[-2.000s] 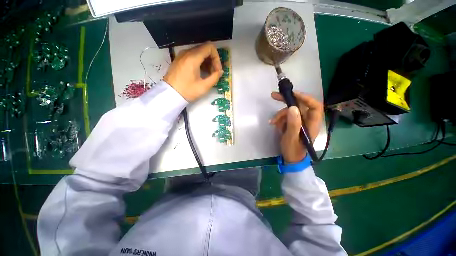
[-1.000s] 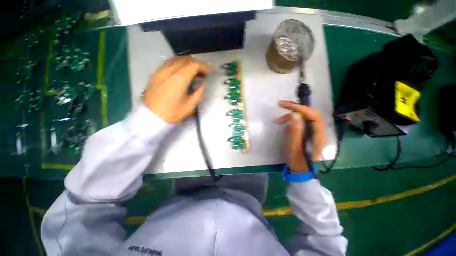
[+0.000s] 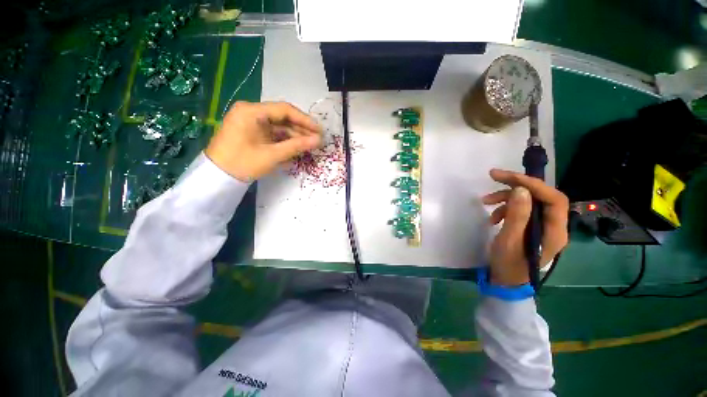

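My right hand [image 3: 527,221] grips the black soldering iron [image 3: 535,167], whose metal tip reaches the right rim of the brownish tin [image 3: 487,107] with silvery bits inside. My left hand [image 3: 267,139] is at the upper left edge of the loose pile of short red wires [image 3: 329,164]. Its thumb and index tips are close together; whether they pinch a thin wire cannot be made out. The row of small green circuit boards [image 3: 405,160] lies on a narrow tan strip [image 3: 415,233] between the hands, untouched.
A black cable [image 3: 349,186] runs down the white sheet [image 3: 453,233] beside the wires. A black body with a white top [image 3: 407,19] stands at the far edge. The soldering station [image 3: 612,221] is at right. Green board batches [image 3: 167,74] lie at left inside yellow lines.
My left hand has moved left, off the board row and past the cable to the wire pile. My right hand still holds the iron at the tin. The camera view has shifted left.
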